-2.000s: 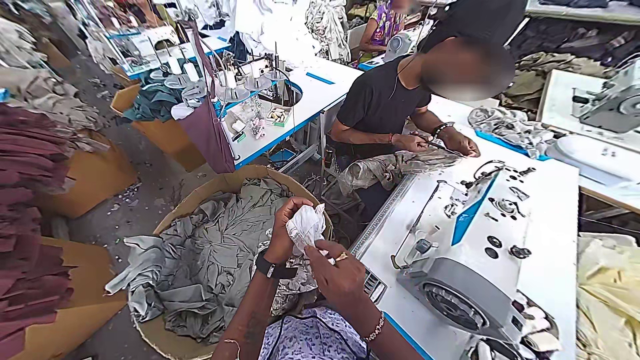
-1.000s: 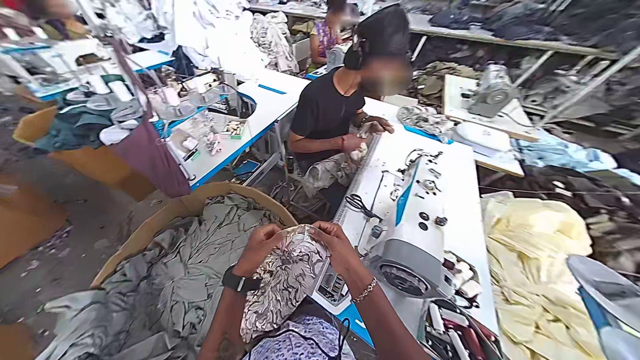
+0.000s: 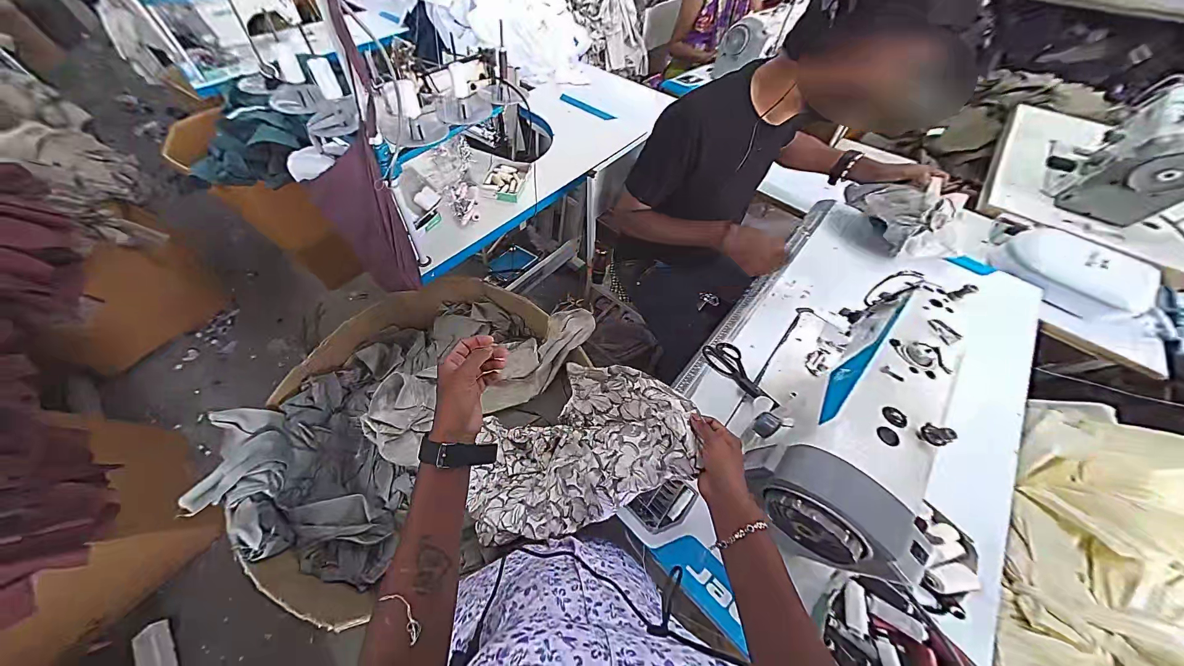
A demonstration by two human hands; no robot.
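A patterned grey-and-cream cloth piece (image 3: 592,444) hangs in front of me, over my lap and the near side of the round bin. My right hand (image 3: 717,453) grips its right edge between thumb and fingers. Raised above the cloth, my left hand (image 3: 470,370) has its fingers curled; whether a thread or anything small is between them cannot be told. Plain grey garments (image 3: 342,499) fill the round cardboard bin (image 3: 314,370) behind and left of my hands.
To the right stands a white sewing machine (image 3: 879,398) on its table, with black-handled scissors (image 3: 731,363). A co-worker (image 3: 731,166) across the table handles grey cloth (image 3: 902,217). Maroon cloth (image 3: 37,370) is stacked left; yellowish cloth (image 3: 1091,536) lies right.
Both my hands were together at the cloth's top edge; now they are apart, the left raised off it, the right still holding it. The co-worker's hands have moved apart.
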